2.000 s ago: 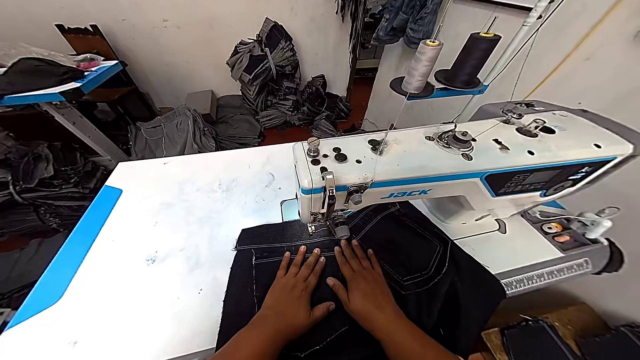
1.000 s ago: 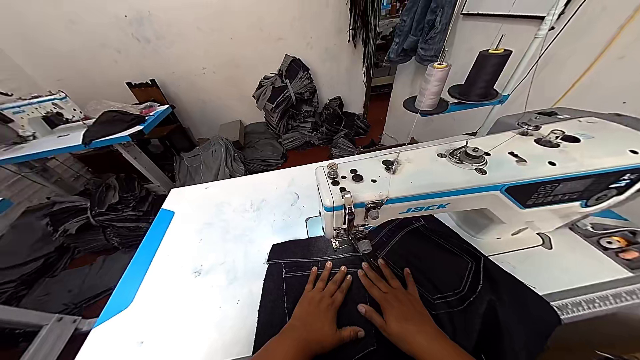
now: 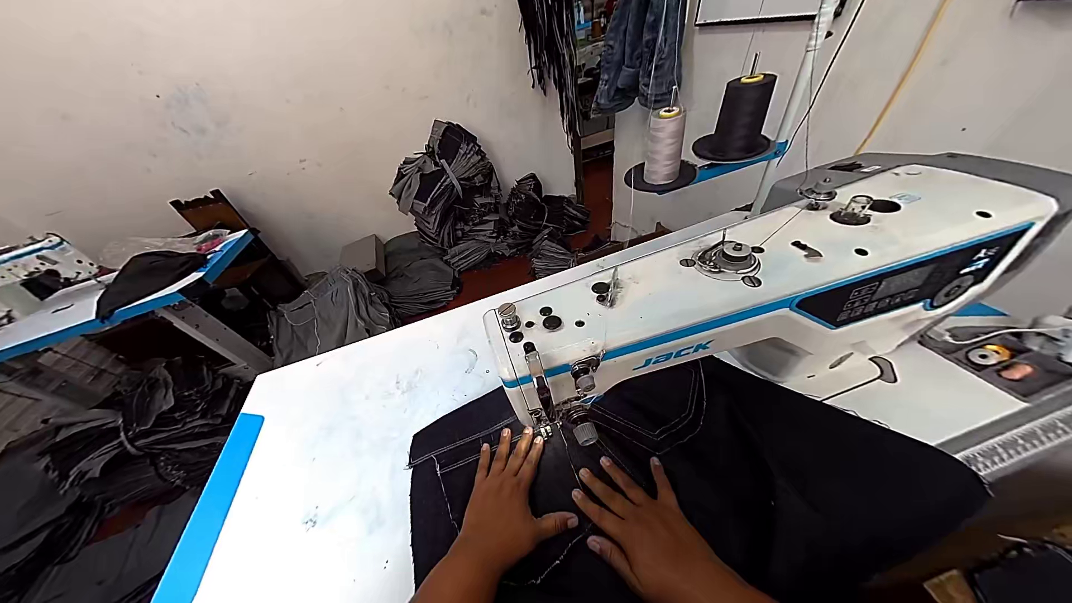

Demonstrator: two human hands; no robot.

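Dark denim fabric [image 3: 754, 469] with pale stitching lies across the white bed of a Jack sewing machine [image 3: 653, 310]. Part of it runs beneath the machine's arm. My left hand [image 3: 507, 502] rests flat on the denim, fingers spread, its fingertips close to the presser foot [image 3: 544, 431]. Flat on the same cloth, to the right and slightly lower, is my right hand [image 3: 632, 523], with its fingers apart. Neither hand grips the fabric. A grey thread cone [image 3: 665, 146] and a black thread cone [image 3: 745, 113] stand on the holder behind the machine.
Bundles of dark cut fabric [image 3: 452, 193] are piled on the floor by the wall. More dark cloth [image 3: 142, 444] is heaped at the left, below a second worktable [image 3: 188, 289]. Bobbins sit in a tray [image 3: 997, 360] at the right. A ruler strip [image 3: 1022, 440] runs along the table's edge.
The denim has fed farther past the presser foot, away from me. My right hand has shifted back from the foot, and its fingertips are now lower than my left hand's.
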